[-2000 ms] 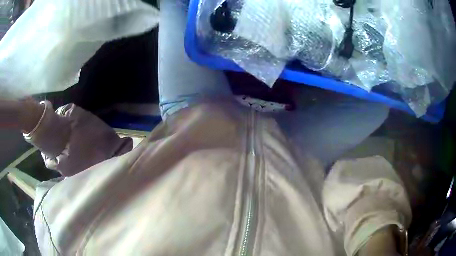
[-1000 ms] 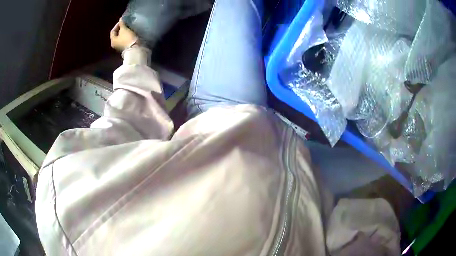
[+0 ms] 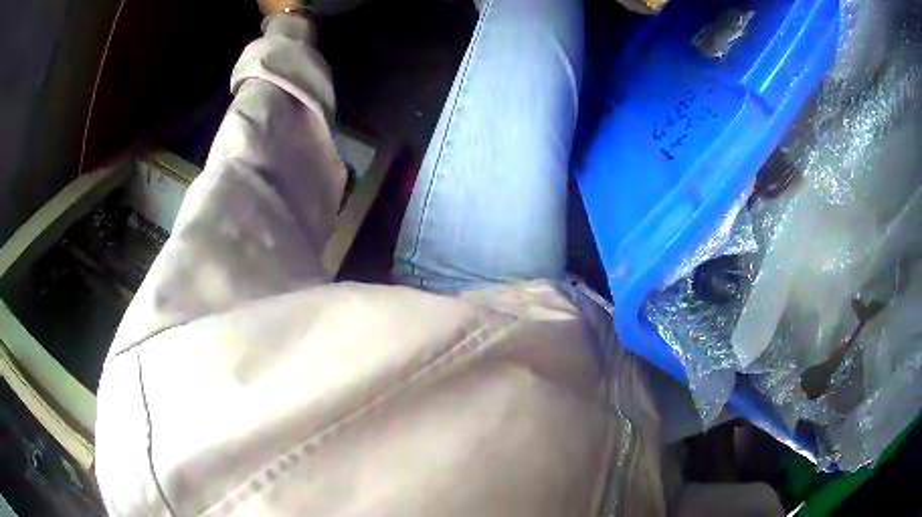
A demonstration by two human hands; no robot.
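Observation:
The blue bin (image 3: 647, 217) is tilted at the right, over my lap, with dark handwritten marks on its side wall. Translucent bubble wrap bags (image 3: 799, 293) fill it and hang over its near rim. A dark rounded item (image 3: 720, 280) shows through the wrap near the bin's corner, and a dark cord (image 3: 844, 348) lies farther right. My left arm reaches up to the top edge; only the wrist shows there and the hand is cut off. My right hand is out of the picture; only part of that sleeve shows at the bottom right.
A pale-framed open box or tray (image 3: 40, 227) with dark contents stands at the left, beside my left sleeve. My jeans leg (image 3: 505, 151) is between it and the bin. A small tan object (image 3: 644, 4) is cut off at the top edge. Something green shows at the lower right.
The view has swung left, so the bin shows more of its side wall. My left arm has stretched forward, and its hand and the grey material by it have left the picture. The right sleeve shows less.

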